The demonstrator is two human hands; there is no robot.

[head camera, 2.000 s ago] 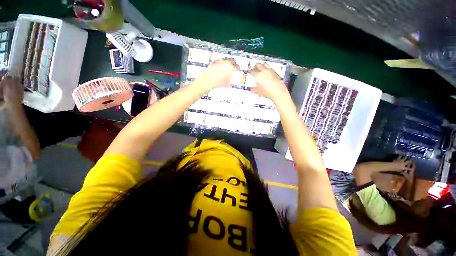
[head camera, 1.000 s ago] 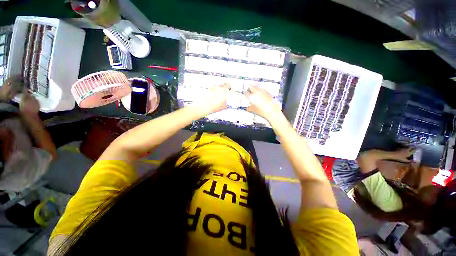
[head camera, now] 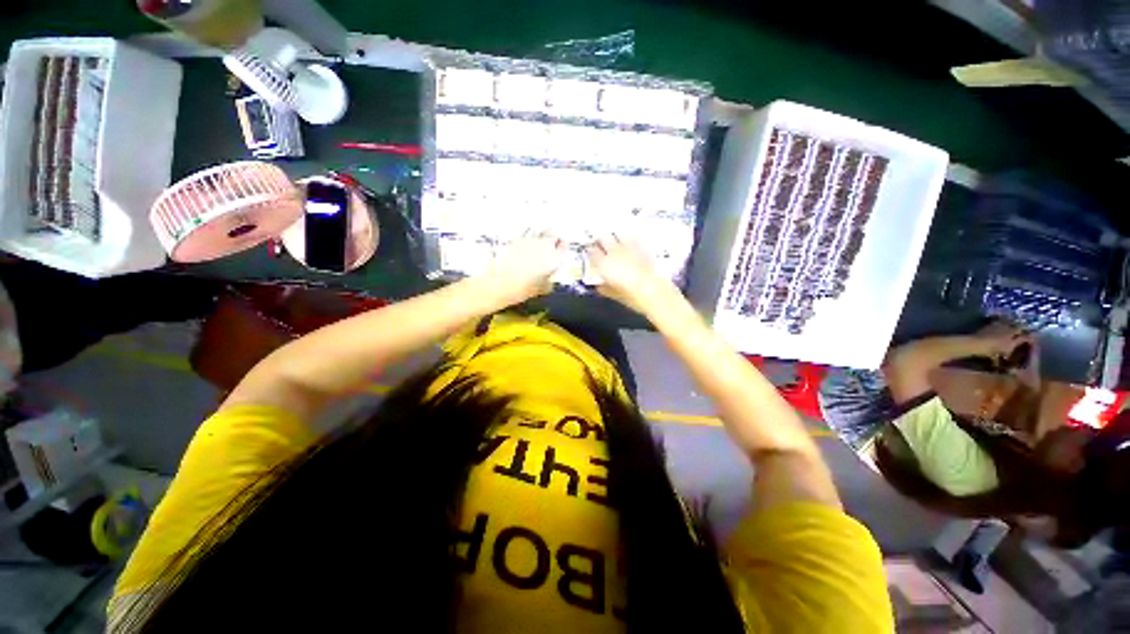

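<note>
A clear blister tray [head camera: 431, 161] lies directly in front of me, its pockets holding overexposed white pieces [head camera: 521, 136] in several rows. My left hand [head camera: 530, 263] is over the tray's near row, just left of the middle. My right hand [head camera: 620, 266] is beside it on the right, fingertips pointing inward. The fingertips of both hands nearly meet over the near edge. Glare hides whether either hand holds a part.
At right, a white bin [head camera: 911, 204] holds rows of dark parts [head camera: 805, 235]. At left are a pink fan [head camera: 223, 211], a smartphone [head camera: 326, 227], a small white fan [head camera: 291, 81] and another white bin [head camera: 143, 161]. A person's arm [head camera: 948, 359] shows at far right.
Both hands have moved from the tray's upper rows to its near row. The view has shifted a little. The person at far left has mostly gone out of view.
</note>
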